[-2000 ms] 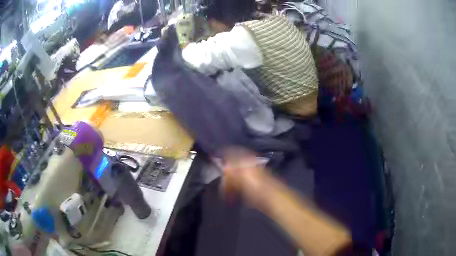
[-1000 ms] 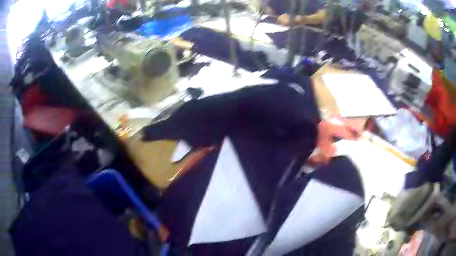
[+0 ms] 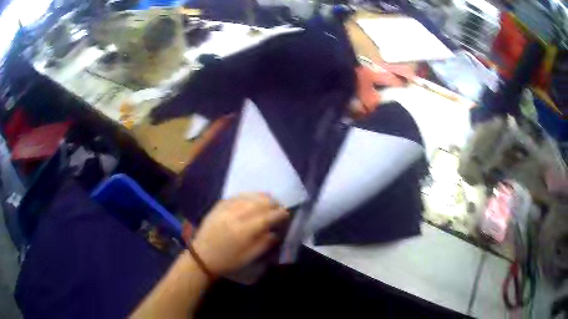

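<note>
Dark navy panels (image 3: 299, 75) with white triangular inserts lie spread over the white table. One white triangle (image 3: 258, 156) points away from me and another white insert (image 3: 367, 168) lies to its right. My left hand (image 3: 244, 232), with a thin red band at the wrist, reaches in from the lower left. Its fingers are curled on the lower edge of the panels beside the left triangle; the fingertips are partly hidden and blurred. My right hand is not in view.
A sewing machine (image 3: 517, 149) stands at the right. Coral-red fabric (image 3: 373, 84) lies behind the panels. A white sheet (image 3: 405, 38) lies on cardboard at the back. A blue crate rim (image 3: 140, 202) and dark fabric (image 3: 81, 255) are at the lower left.
The view has swung from the wall and a seated person to the table. My left hand has come onto the lower edge of the panels, which now sit higher in view.
</note>
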